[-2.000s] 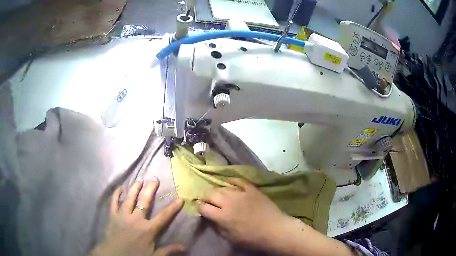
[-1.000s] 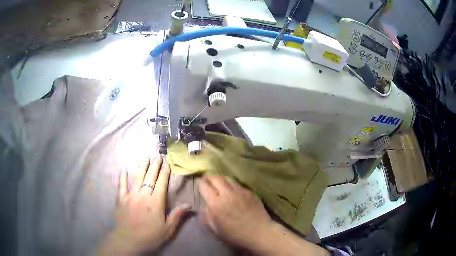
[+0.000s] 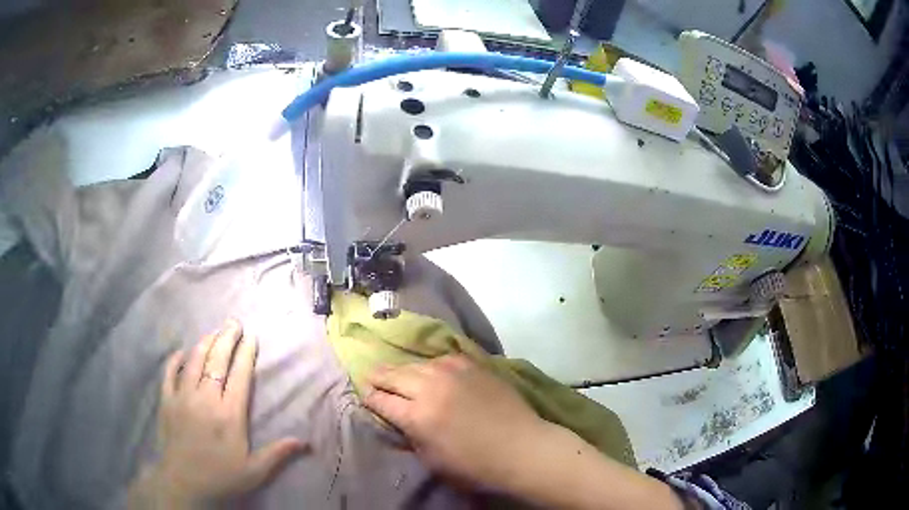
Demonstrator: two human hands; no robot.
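Note:
The grey-mauve fabric panel (image 3: 130, 259) spreads over the table left of the needle and under both hands. The olive panel (image 3: 399, 341) lies along its right edge, beneath the machine arm. Its upper end is at the presser foot (image 3: 321, 295); the needle tip cannot be made out. My left hand (image 3: 214, 413), with a ring, lies flat on the mauve fabric, fingers apart, holding nothing. My right hand (image 3: 449, 403) is bent over the olive panel's edge, fingertips pressed on it near the seam; part of the panel is hidden under the hand and forearm.
The white JUKI machine head (image 3: 558, 159) spans the middle, with a blue tube (image 3: 439, 62) along its top. A control panel (image 3: 748, 95) stands behind it. Cardboard (image 3: 817, 324) and black cut pieces (image 3: 847, 189) are at the right. A brown piece (image 3: 110, 40) lies at the far left.
My left hand has moved left and down, away from the presser foot. The mauve fabric has shifted up beyond the foot. The olive panel's right part has slid down towards my right forearm.

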